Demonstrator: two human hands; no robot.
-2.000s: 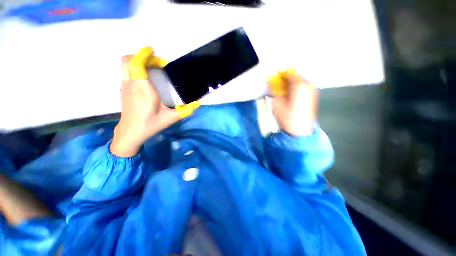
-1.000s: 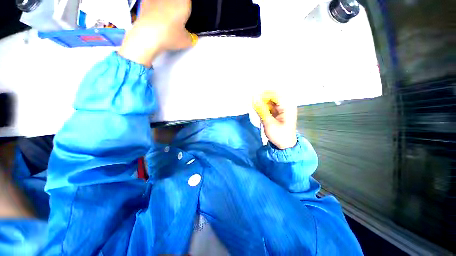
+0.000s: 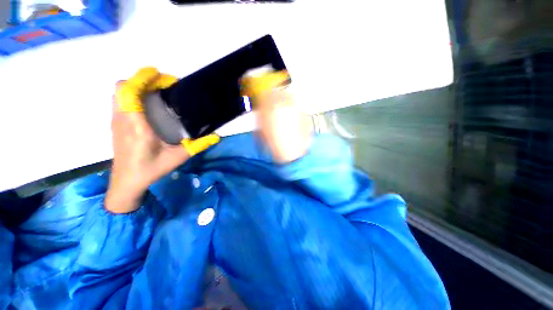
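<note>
A glossy black phone screen (image 3: 209,91) is held tilted over the white bench, its grey rounded end at my left palm. My left hand (image 3: 136,136) grips that end between yellow-cotted fingers above and a yellow-cotted thumb below. My right hand (image 3: 280,118) is blurred, its yellow-cotted fingertips over the right part of the screen. A small white wipe (image 3: 258,71) seems to be pinched in those fingertips; its edges are blurred.
The white bench (image 3: 364,54) runs across the top. A blue parts bin (image 3: 60,27) with a red label is at the upper left. A black rectangle (image 3: 233,1) is cut off by the top edge. A dark green surface (image 3: 400,139) lies to the right.
A second ago my left hand was empty-looking at the black items at the back; now it holds a screen nearer me. My right hand has moved left, onto the screen.
</note>
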